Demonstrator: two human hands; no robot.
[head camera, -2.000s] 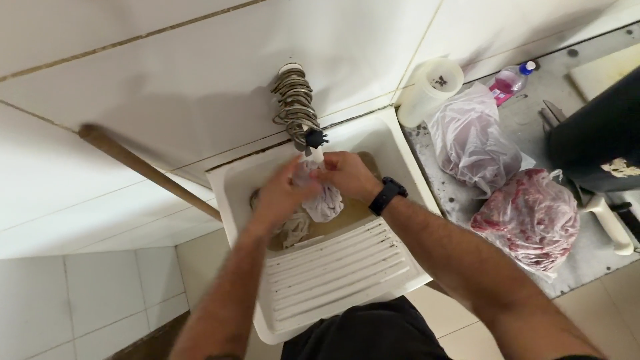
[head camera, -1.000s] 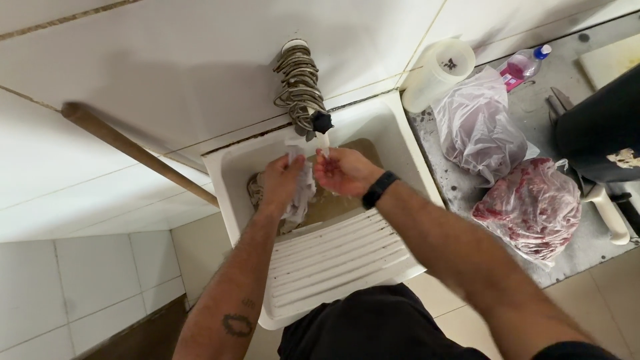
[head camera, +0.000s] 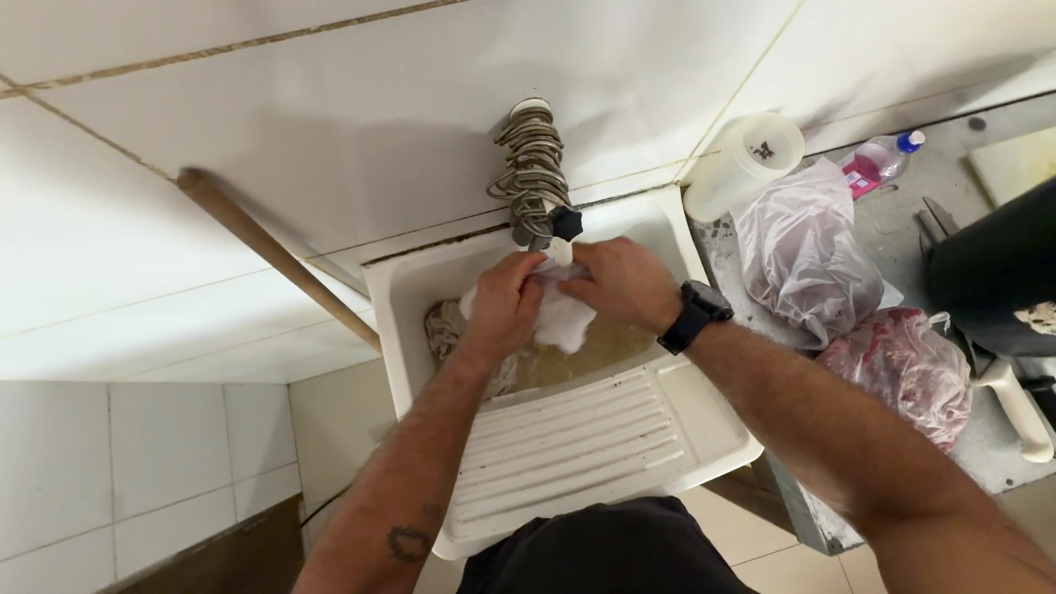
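A thin whitish plastic bag or cloth (head camera: 564, 320) hangs between my hands just under the tap's spout (head camera: 561, 252). My left hand (head camera: 505, 301) grips its left side, and my right hand (head camera: 627, 280), below a black wristwatch (head camera: 695, 316), pinches its right side. The white laundry sink (head camera: 689, 247) holds murky brownish water (head camera: 569, 367). A wet, crumpled grey cloth (head camera: 445, 330) lies at the basin's left. The tap has a black star-shaped knob (head camera: 566, 223) and a coil of hose or wire (head camera: 530, 161) around its pipe.
Right of the sink, a grey counter (head camera: 899, 223) bears a translucent container (head camera: 742, 165), a filled plastic bag (head camera: 808, 256), a bag of red meat (head camera: 907, 371), a pink-labelled bottle (head camera: 879, 163), a black bucket (head camera: 1002, 264) and a white-handled tool (head camera: 1019, 412). A wooden pole (head camera: 280, 260) leans at left.
My hands have come closer together with the whitish material spread between them under the spout; one second ago my right hand was apart from it, palm up.
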